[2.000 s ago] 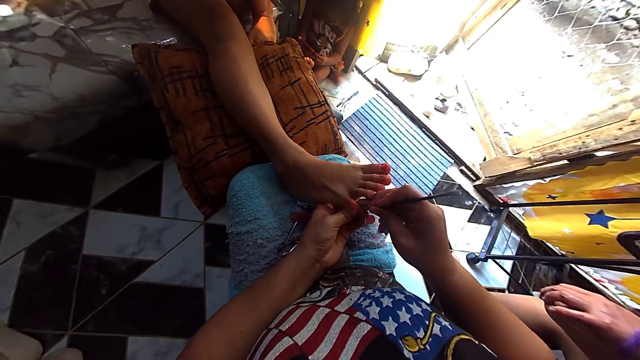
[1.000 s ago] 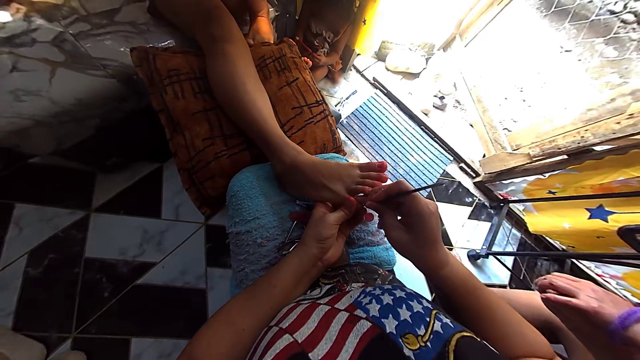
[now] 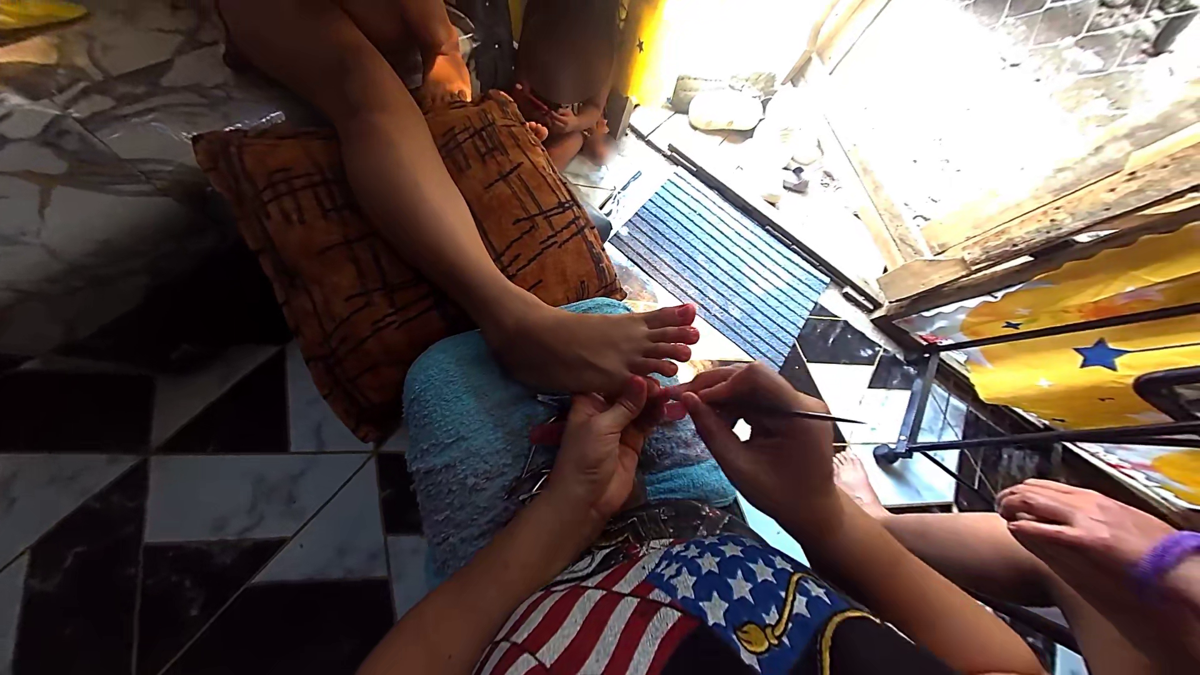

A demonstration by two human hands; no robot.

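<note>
Another person's bare foot (image 3: 591, 347), its toenails reddish pink, rests on a light blue towel (image 3: 459, 412) over my lap. My left hand (image 3: 600, 441) grips the outer edge of the foot by the small toe, thumb on top. In my right hand (image 3: 759, 422) is a thin dark stick-like tool (image 3: 825, 415); its handle end points right, and the working tip at the small toe is hidden by my fingers. Metal tools (image 3: 532, 469), partly covered, lie on the towel beside my left hand.
An orange-brown patterned pillow (image 3: 328, 281) supports the leg. A striped blue mat (image 3: 727, 262) lies by the doorway. At right are a black metal frame (image 3: 914, 408), a yellow star-printed cloth (image 3: 1059, 347) and another person's hand (image 3: 1078, 516). A seated person (image 3: 567, 75) is behind the pillow.
The other person's hand at the right, with a purple band at the wrist, has moved further into view since the earliest frame. My hands stay at the small toe.
</note>
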